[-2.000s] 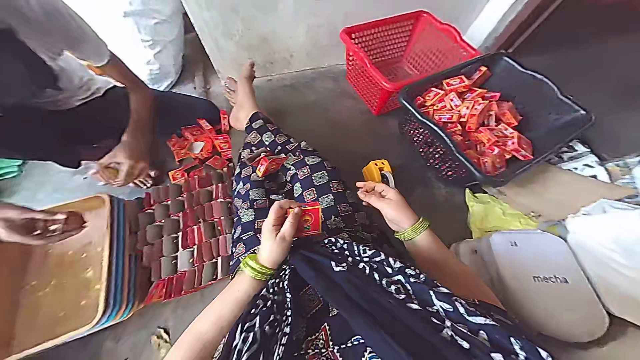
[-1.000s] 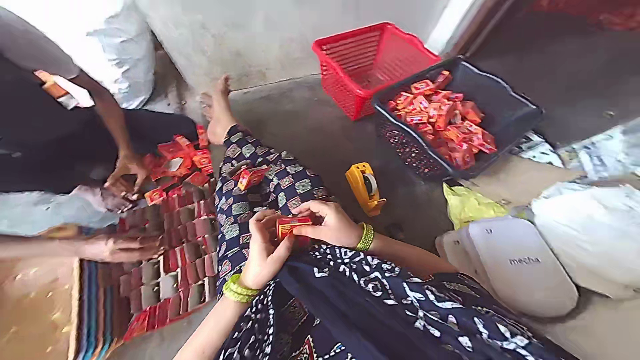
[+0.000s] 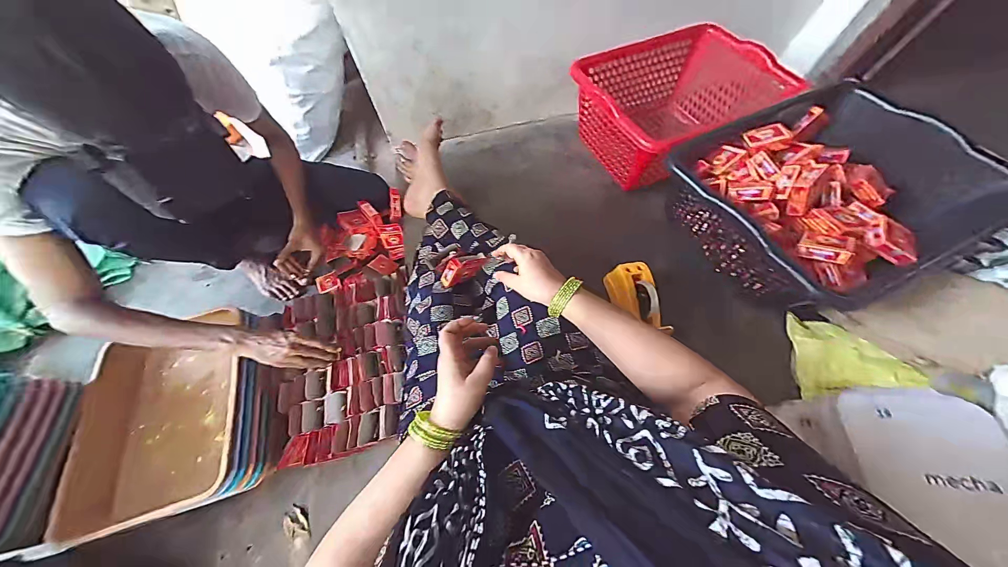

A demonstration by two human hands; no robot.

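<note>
My right hand (image 3: 529,272) reaches over my lap, its fingers close to a small red-orange box (image 3: 461,270) lying on the patterned blue cloth over my leg; whether they touch it I cannot tell. My left hand (image 3: 465,370) is nearer my body with fingers curled apart and nothing visible in it. To the right on the floor lies a yellow tape dispenser (image 3: 632,295). Many small red boxes (image 3: 819,197) fill part of a black plastic basket (image 3: 929,197). Left of my leg stand rows of small red boxes with brown tops (image 3: 358,354).
A co-worker sits at the left, one hand (image 3: 291,346) over the rows, the other near a loose pile of red boxes (image 3: 366,236). Stacked plastic trays (image 3: 157,425) stand at lower left. A red basket (image 3: 693,87), a yellow-green bag (image 3: 850,358) and a grey lid-like panel (image 3: 921,449) are around.
The red box that was between my hands is no longer in them. My hands have parted, the right moving forward to the box on my leg. The co-worker's hand remains by the rows.
</note>
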